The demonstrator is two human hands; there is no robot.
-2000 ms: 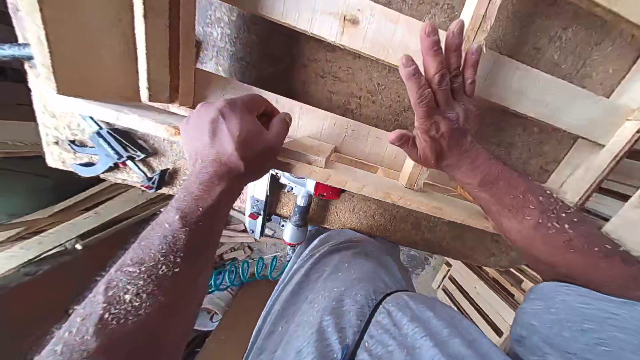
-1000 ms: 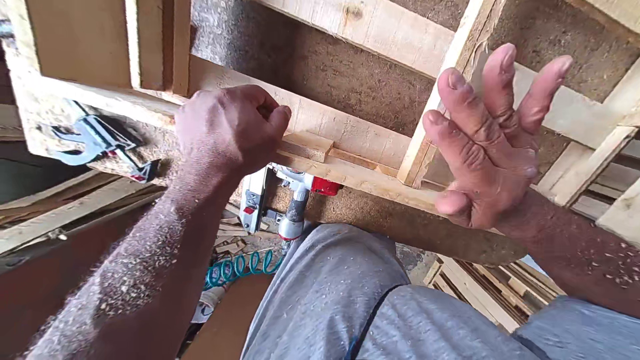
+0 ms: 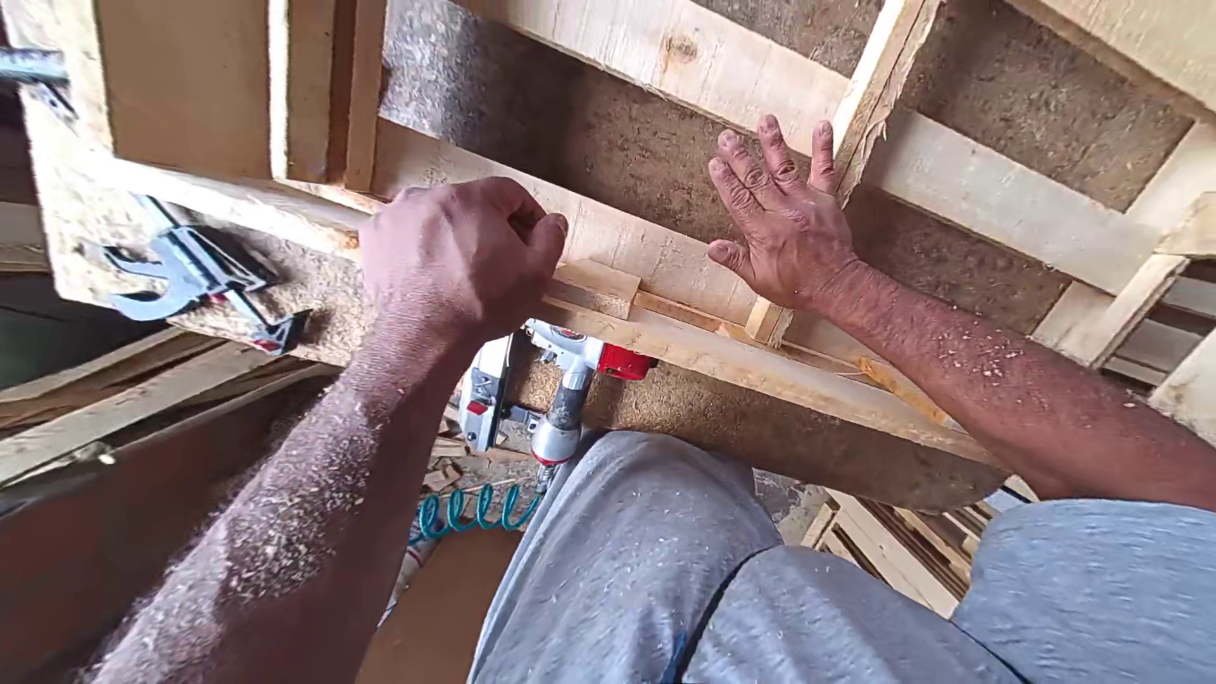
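My left hand is curled above the near rail of a wooden frame, beside a short wood block lying along that rail. Its fingertips are hidden, so whether it grips anything does not show. My right hand, palm down with fingers spread, is over the frame near a wooden crosspiece; it holds nothing. Partly hidden below the rail is a pneumatic nailer with a red part, and a teal coiled air hose is near its lower end.
A metal clamp lies on the sawdust-covered board at left. Upright wooden boards stand at upper left. Loose wood strips lie lower left, and slatted wooden pieces are below the bench at right. My knee is close to the bench edge.
My right hand was over the frame, lifted up toward the camera with bent fingers, and is now back down low over the frame. My left hand has stayed at the near rail.
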